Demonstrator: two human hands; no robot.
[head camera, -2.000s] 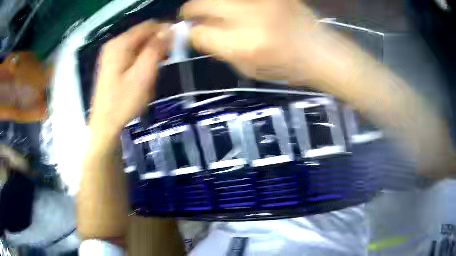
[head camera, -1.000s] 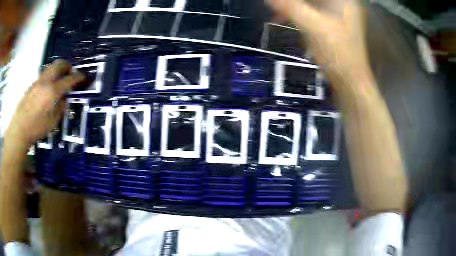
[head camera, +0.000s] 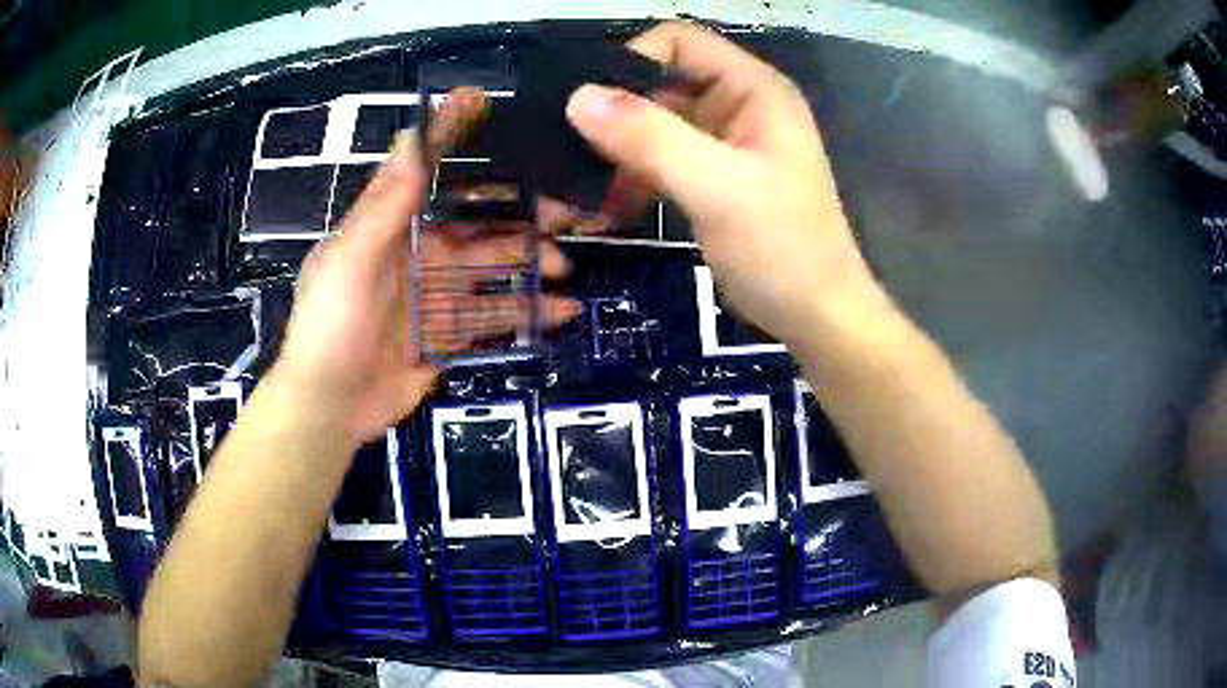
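Observation:
My left hand (head camera: 357, 296) holds a phone front housing (head camera: 474, 289) upright, its keypad grid towards me and fingers showing through behind it. My right hand (head camera: 733, 175) pinches a plain dark rectangular piece (head camera: 552, 121) between thumb and fingers. The dark piece is at the housing's upper right and overlaps it; whether they touch is unclear. Below both hands, a row of phone front housings (head camera: 602, 518) lies in the black blister tray (head camera: 168, 269), with white frames around their screen openings.
A die-cut sheet (head camera: 289, 202) of joined white-edged dark rectangles lies across the tray behind my hands. White tangled liner (head camera: 47, 417) runs along the left edge. A small white oval object (head camera: 1076, 152) is at the right.
My hands have come together above the tray. My left hand has taken hold of a housing, and my right hand now holds the dark piece. The camera view has shifted.

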